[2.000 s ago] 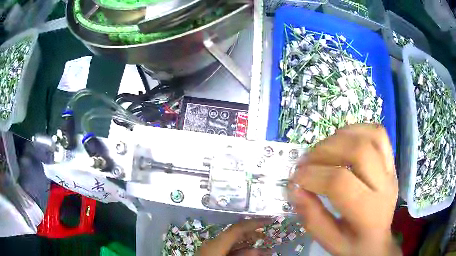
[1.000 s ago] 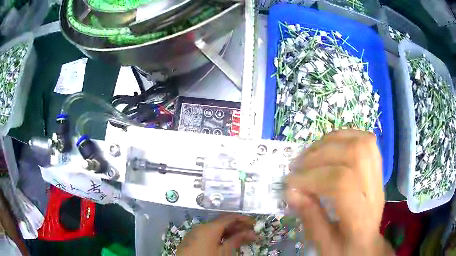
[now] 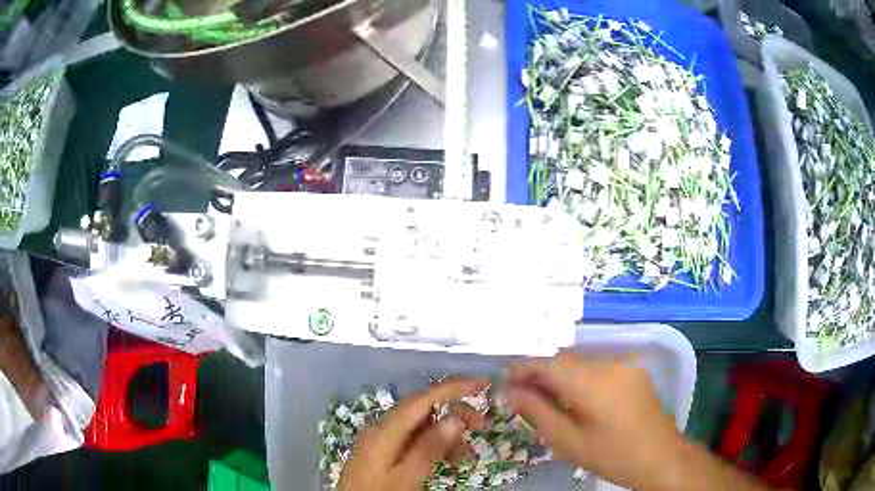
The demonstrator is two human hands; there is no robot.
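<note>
The white assembly fixture [image 3: 413,273] lies across the centre, its dark rod [image 3: 317,264] along it. The grey tray [image 3: 672,350] is below it with loose white-headed parts [image 3: 489,451] with green stems. My left hand [image 3: 408,436] is over the tray's parts, fingers bent; whether it holds one cannot be told. My right hand [image 3: 576,403] is at the fixture's lower edge, thumb and fingers together, close to my left fingertips. Something small and dark shows at its fingertips, too blurred to name.
A blue tray [image 3: 753,240] heaped with stemmed parts is at right. Clear tubs stand far right [image 3: 792,288] and far left [image 3: 58,144]. A steel bowl feeder [image 3: 317,67] and controller [image 3: 393,175] are behind. Red stools [image 3: 144,393] are below. Another person's arm [image 3: 19,369] is at left.
My right hand has moved from the fixture's right end down and left to the tray, near my left hand. The fixture's right end is now uncovered. The view has shifted a little.
</note>
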